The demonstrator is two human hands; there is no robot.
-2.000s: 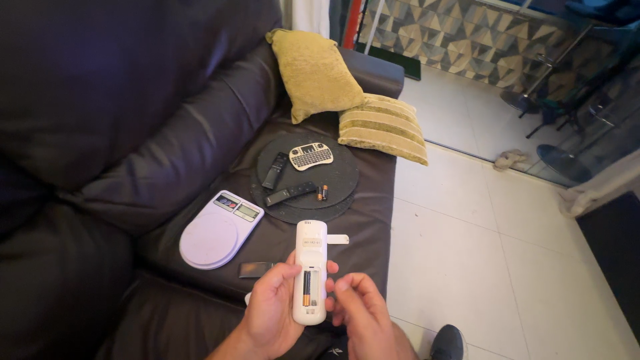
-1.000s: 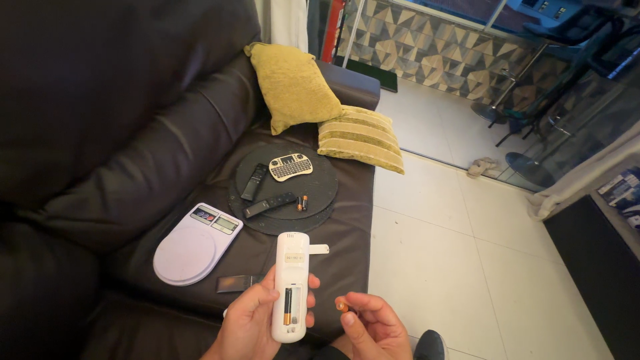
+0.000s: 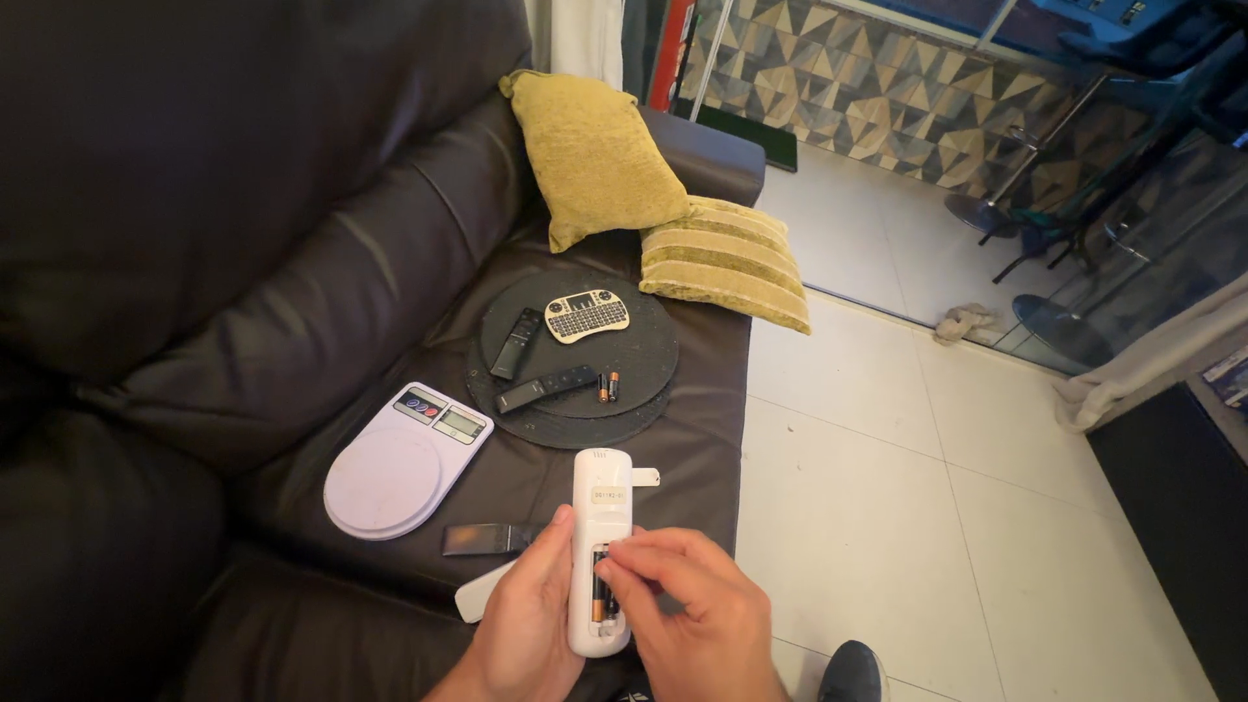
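Observation:
My left hand (image 3: 531, 604) holds a white remote control (image 3: 602, 507), its back up and its battery compartment uncovered. One AA battery (image 3: 598, 590) lies in the compartment. The thumb and forefinger of my right hand (image 3: 687, 604) pinch together over the compartment, at a second battery that they largely hide. From behind the remote, a small white piece (image 3: 645, 477) sticks out at the right. Another white object (image 3: 483, 591), partly covered by my left hand, lies on the sofa, and a dark glossy object (image 3: 483, 539) rests just above it.
Round dark slate boards (image 3: 643, 336) on the brown leather sofa (image 3: 707, 429) bear a mini keyboard (image 3: 587, 317), two black remotes (image 3: 517, 343) and two batteries (image 3: 608, 387). A white kitchen scale (image 3: 405, 463) sits left of them. Two cushions (image 3: 600, 156) lie by the armrest; a shoe (image 3: 853, 673) shows on the floor.
My right hand, which was to the right of the remote with a battery in its fingertips, has moved left onto the open compartment. My left hand still holds the remote.

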